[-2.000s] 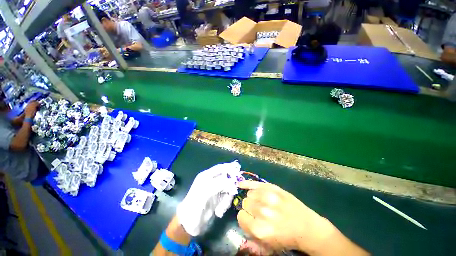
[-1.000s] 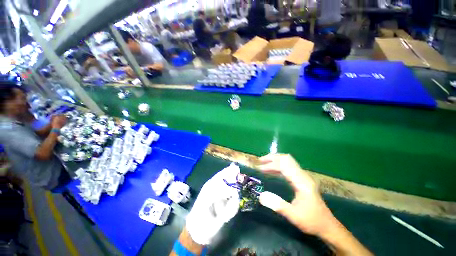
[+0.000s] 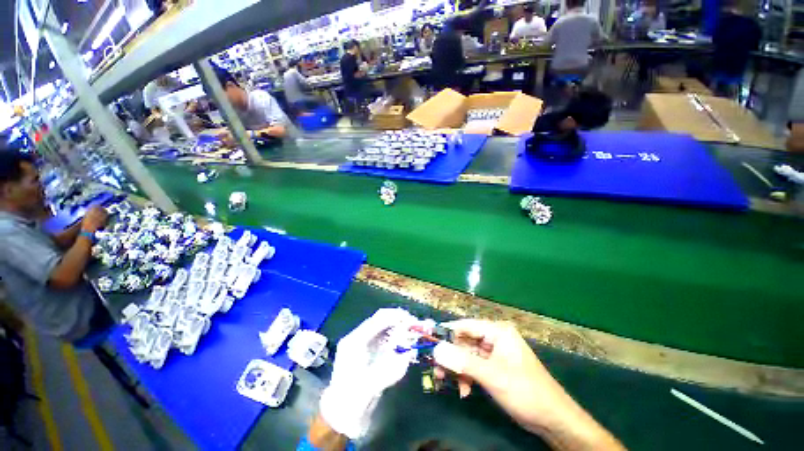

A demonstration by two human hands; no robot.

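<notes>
My left hand (image 3: 366, 365), in a white glove with a blue wristband, holds a circuit board with lead wires (image 3: 421, 342) at its fingertips, near the bench's middle. Red and blue wires show between the hands. A small yellowish component (image 3: 429, 380) hangs below them. My bare right hand (image 3: 494, 365) grips the board's right side with thumb and fingers. The fingers hide most of the board. Three white plastic housings (image 3: 264, 383) lie apart from the rows, at the right side of the blue sheet.
Rows of white housings stand on the blue sheet (image 3: 198, 410), with heaped subassemblies (image 3: 145, 247) beyond. A person sits at far left. The green belt (image 3: 599, 273) carries scattered units. A white stick (image 3: 716, 416) lies at right. An open carton (image 3: 432, 113) stands across the belt.
My right hand has closed from spread fingers onto the board. The board has turned and its wires now show between the hands. Units on the belt have moved left.
</notes>
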